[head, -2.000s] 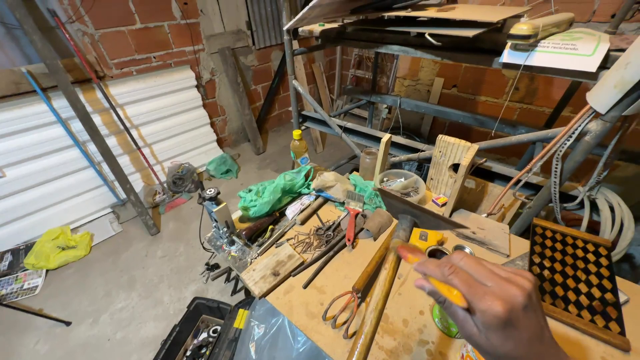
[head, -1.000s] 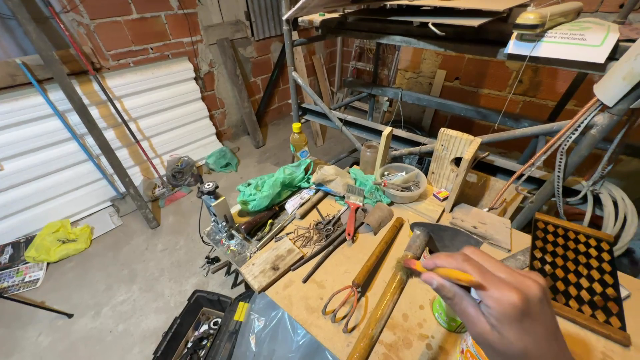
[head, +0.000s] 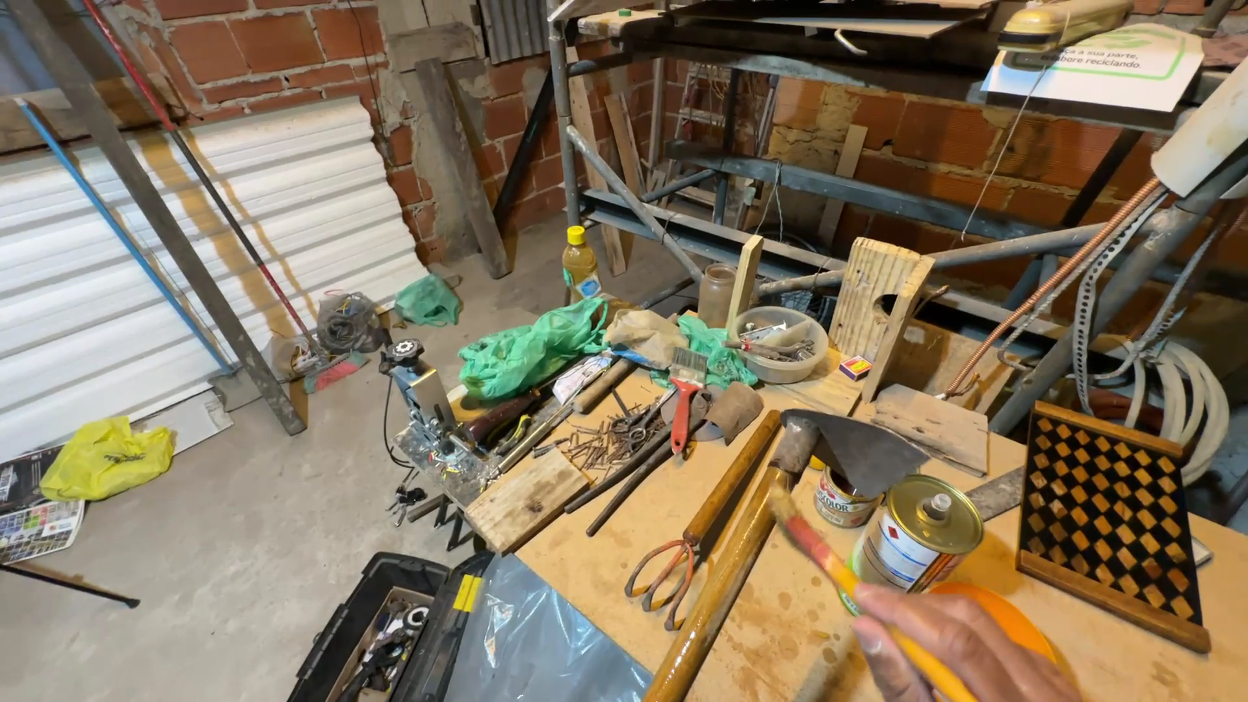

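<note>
My right hand (head: 960, 634) holds a yellow-handled paintbrush (head: 838, 565) at the lower right, its bristle tip at the wooden handle (head: 726, 585) of a hoe. The handle looks wet and glossy; the hoe's dark metal blade (head: 868, 453) lies at its far end, above a small open can (head: 843, 502). A larger metal can (head: 921, 531) with a spout stands between the blade and my hand. Left of the hoe lies a hand cultivator (head: 731, 478) with curved prongs and a wooden handle. My left hand is not in view.
A checkered wooden board (head: 1107, 517) leans at the right. A red-handled brush (head: 685, 400), loose nails (head: 604, 444), a tub of hardware (head: 780, 346) and green plastic bags (head: 531, 351) crowd the table's far side. An open toolbox (head: 380, 634) stands below its left edge.
The hoe blade, raised two seconds ago, now rests lower near the cans. My right hand has moved down and right with the brush, uncovering the cans.
</note>
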